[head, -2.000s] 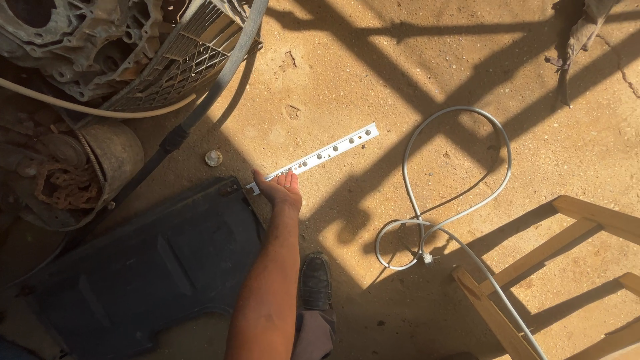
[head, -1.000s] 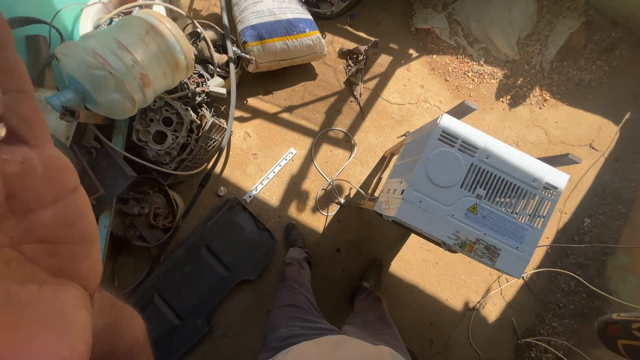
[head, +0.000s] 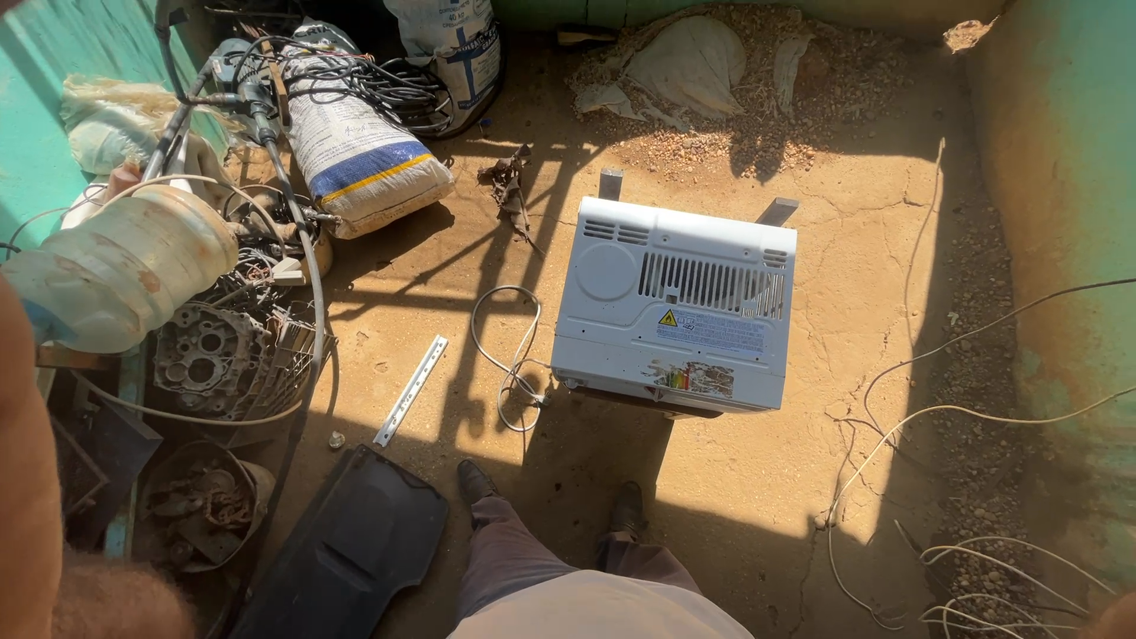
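Part of my left arm or hand fills the left edge, close and blurred; its fingers are out of frame. A sliver of skin, perhaps my right hand, shows in the bottom right corner. What either holds is hidden. A white perforated metal strip lies on the floor, its lower end near a black molded panel. Right of it a grey cable lies looped. A white vented metal appliance rests on a support whose two ends stick out behind it.
At the left are a large plastic water bottle, an engine casting, a bucket of metal parts and a black hose. A filled sack lies behind. Loose wires run along the right, by the green wall.
A hand was at the perforated strip two seconds ago; the strip now lies free. The open palm at the left one second ago has shifted mostly out of frame. The view has widened and moved.
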